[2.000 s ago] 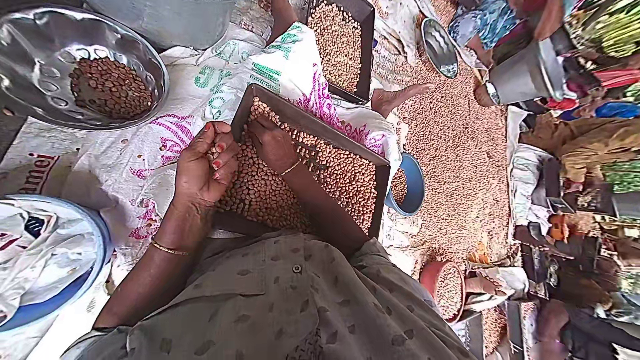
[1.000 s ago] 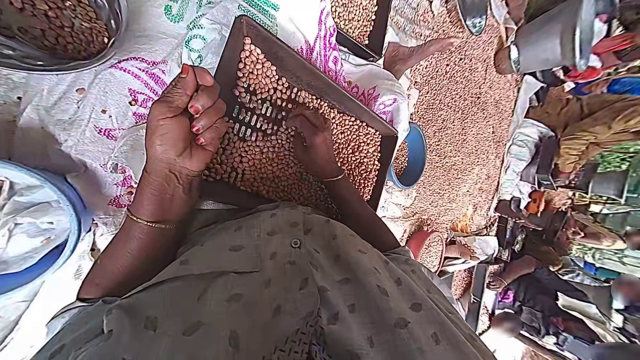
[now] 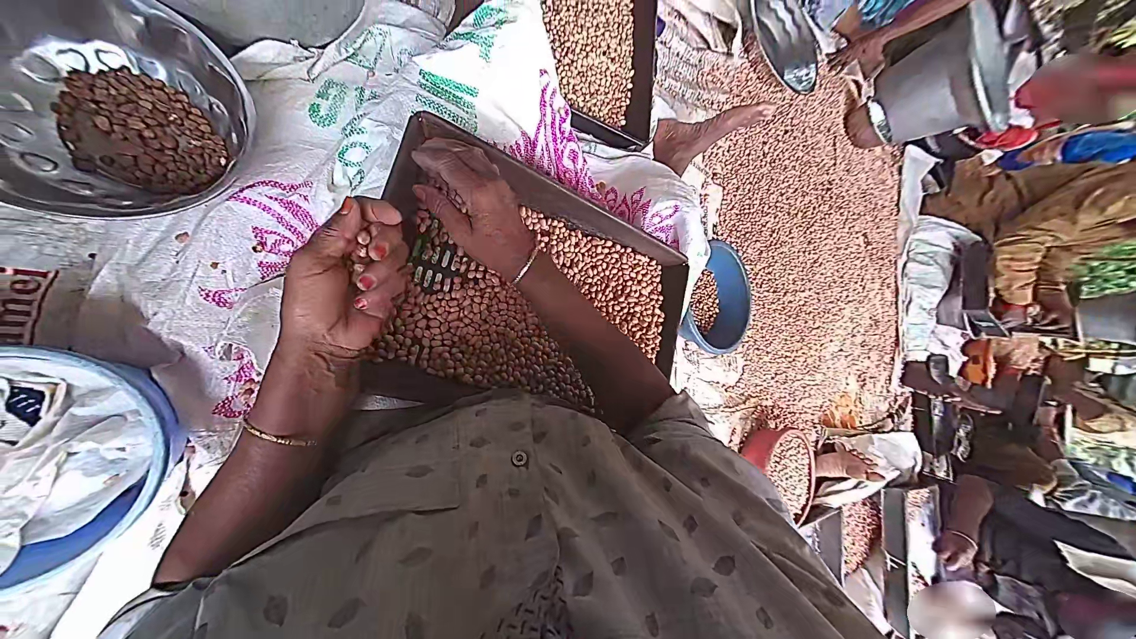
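Note:
A dark rectangular tray with a slotted bottom (image 3: 568,191) lies on my lap, spread with shelled nuts or beans (image 3: 484,324). My left hand (image 3: 342,275) is raised over the tray's left edge, palm up, fingers curled around a few pale nuts. My right hand (image 3: 475,204) reaches to the tray's upper left corner, palm down, its fingers bent over the surface; what lies under them is hidden. Some slots of the tray show bare just below my right hand. A shiny metal bowl (image 3: 235,115) holding darker nuts stands at the upper left.
White woven sacks with printing (image 3: 293,213) lie around the tray. A blue tub (image 3: 164,426) is at the left, a small blue bowl (image 3: 741,297) and a red bowl (image 3: 772,444) at the right. Another tray (image 3: 643,71) is beyond. Nuts cover the ground (image 3: 808,222); several people sit farther right.
My right hand has moved from the middle of the tray to its upper left corner. My left hand, raised with its fingers closed together, now shows pale nuts in its curled fingers.

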